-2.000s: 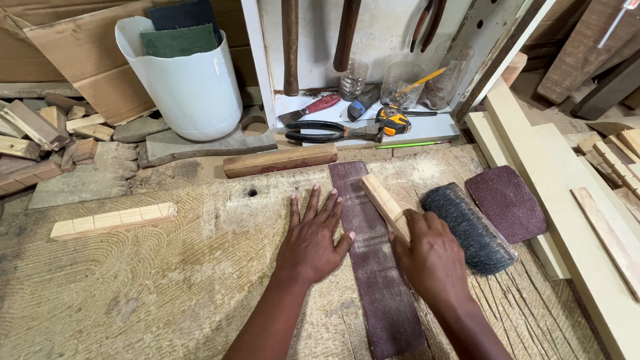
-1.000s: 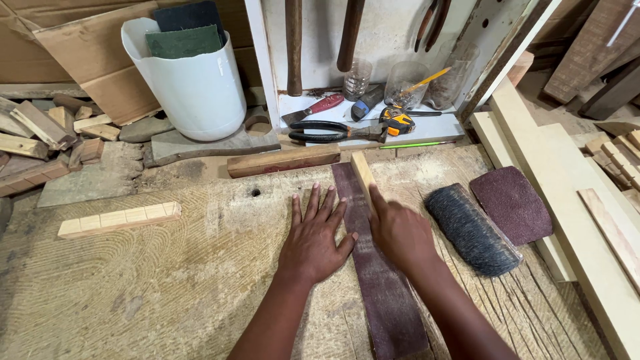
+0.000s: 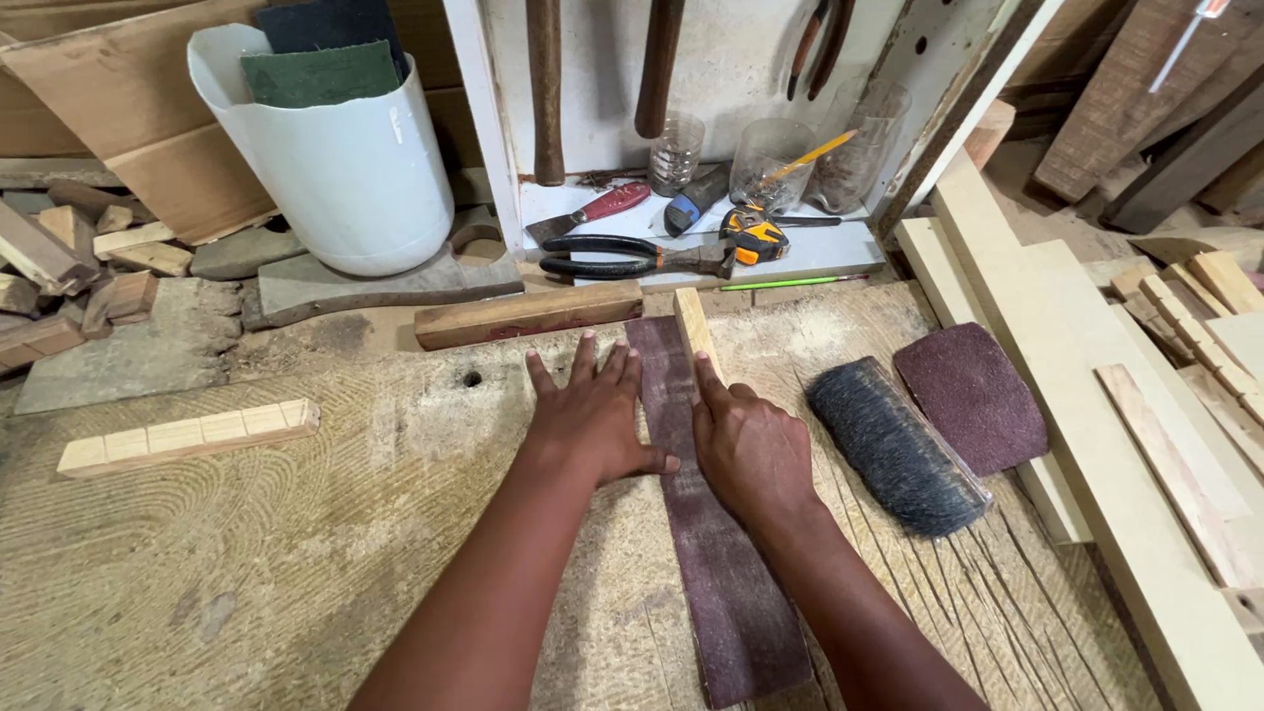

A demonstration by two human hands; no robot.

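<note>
A long strip of maroon sandpaper (image 3: pixel 736 602) lies lengthwise on the worn wooden bench top (image 3: pixel 296 592). My left hand (image 3: pixel 592 425) rests flat with fingers spread, its thumb touching the strip's left edge. My right hand (image 3: pixel 755 444) grips a small pale wood stick (image 3: pixel 697 331), index finger stretched along it, over the strip's right edge. At the left lies a scored wood strip (image 3: pixel 188 437). A dark-bristled brush (image 3: pixel 894 444) is right of my right hand, against a maroon sandpaper piece (image 3: pixel 973 395).
A brown wood block (image 3: pixel 533 314) lies behind my left hand. Beyond are pincers (image 3: pixel 632 259), a red-handled scraper (image 3: pixel 602 204), a tape measure (image 3: pixel 755 237) and a green pencil-like stick (image 3: pixel 790 283). A white plastic container (image 3: pixel 336 168) stands back left. Pale boards (image 3: pixel 1066 395) lie at the right.
My right hand and the pale stick have shifted, and the stick now points more straight away from me than two seconds ago. My left hand stays spread beside the sandpaper strip.
</note>
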